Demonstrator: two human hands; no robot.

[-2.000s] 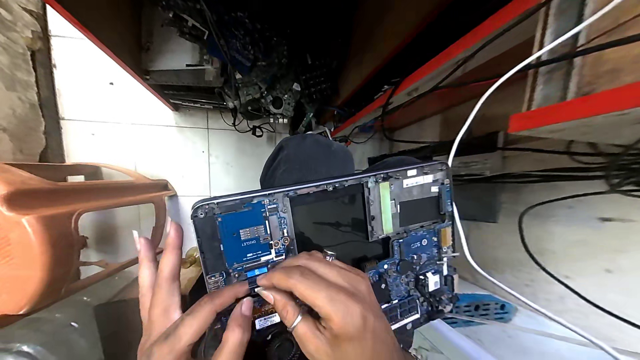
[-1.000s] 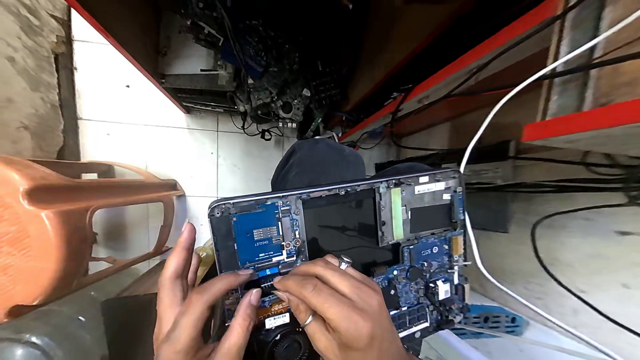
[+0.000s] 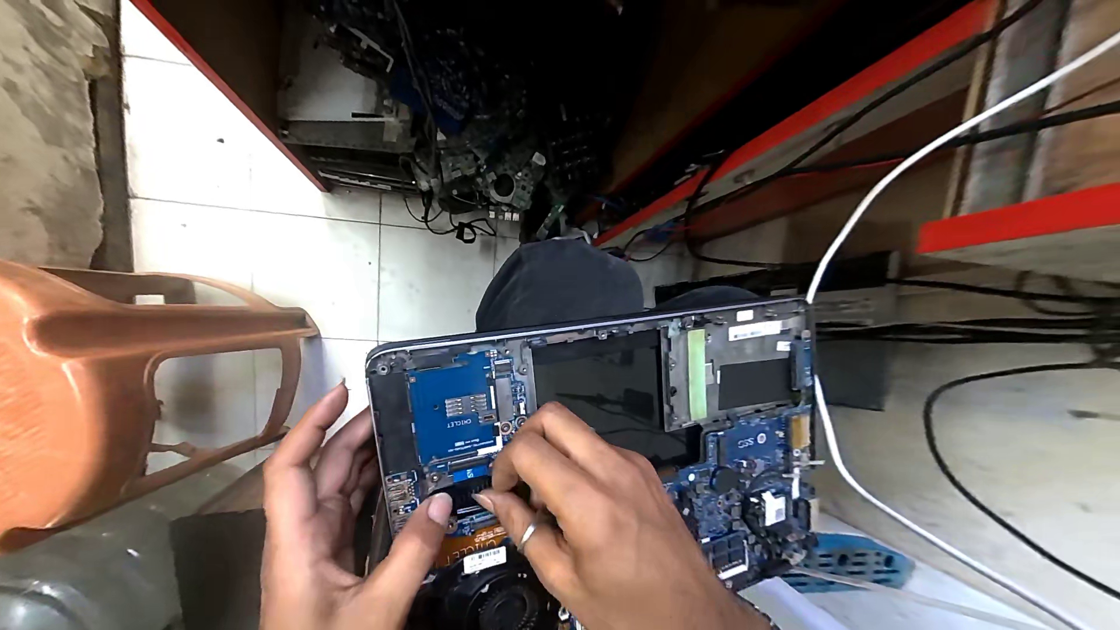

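An opened laptop base [image 3: 389, 411] lies tilted across my lap, its inside facing me. A blue circuit board [image 3: 451, 407] shows at its upper left and a black cooling fan [image 3: 503, 604] at the lower left. My left hand [image 3: 328, 516] holds the left edge of the base, thumb on the parts beside a short blue-tabbed ribbon cable [image 3: 468, 473]. My right hand [image 3: 586, 516], with a ring, has its fingertips pinched at the same spot; what is between them is hidden. A blue mainboard [image 3: 752, 446] shows to the right.
An orange plastic chair [image 3: 175, 337] stands at the left. Dark circuit boards and wires [image 3: 490, 166] are heaped ahead on a shelf. A white cable [image 3: 862, 210] runs down past the laptop's right side. Red-edged shelves [image 3: 1019, 216] and black cables [image 3: 954, 437] are at the right.
My left fingers have spread off the ribbon cable area, leaving the thumb there and the others by the base's left edge. My right hand stays at the same spot, its fingers more curled.
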